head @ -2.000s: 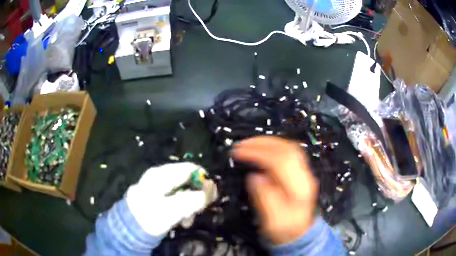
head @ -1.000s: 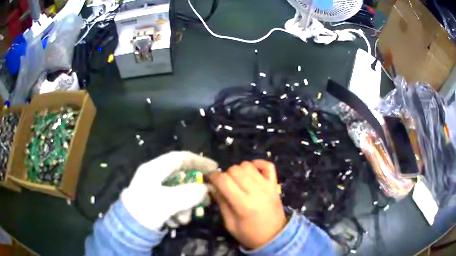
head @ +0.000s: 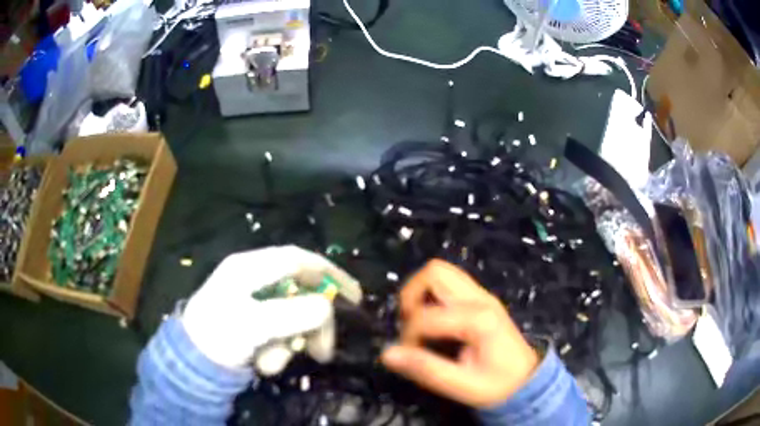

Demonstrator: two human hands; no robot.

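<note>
My left hand (head: 262, 312), in a whitish glove, is shut on several small green circuit boards (head: 292, 289) that show between thumb and fingers. My right hand (head: 462, 333) is bare and just right of it, with the fingers curled and the thumb apart; whether it holds a thin cable is too blurred to tell. A large tangled heap of black cables (head: 508, 250) with small white and yellowish ends lies beyond and below both hands. The hands do not touch.
An open cardboard box of green boards (head: 167, 179) stands at left, beside a second box of grey parts (head: 23, 287). A grey metal fixture (head: 265, 91) is back left. A white fan (head: 575, 17), bagged copper-coloured wires (head: 637, 279) and a dark phone-like rectangle (head: 682, 254) are at right.
My right hand has moved right, away from the gloved left hand, and its fingers have opened somewhat. My left hand keeps hold of the boards. The whole view has shifted slightly.
</note>
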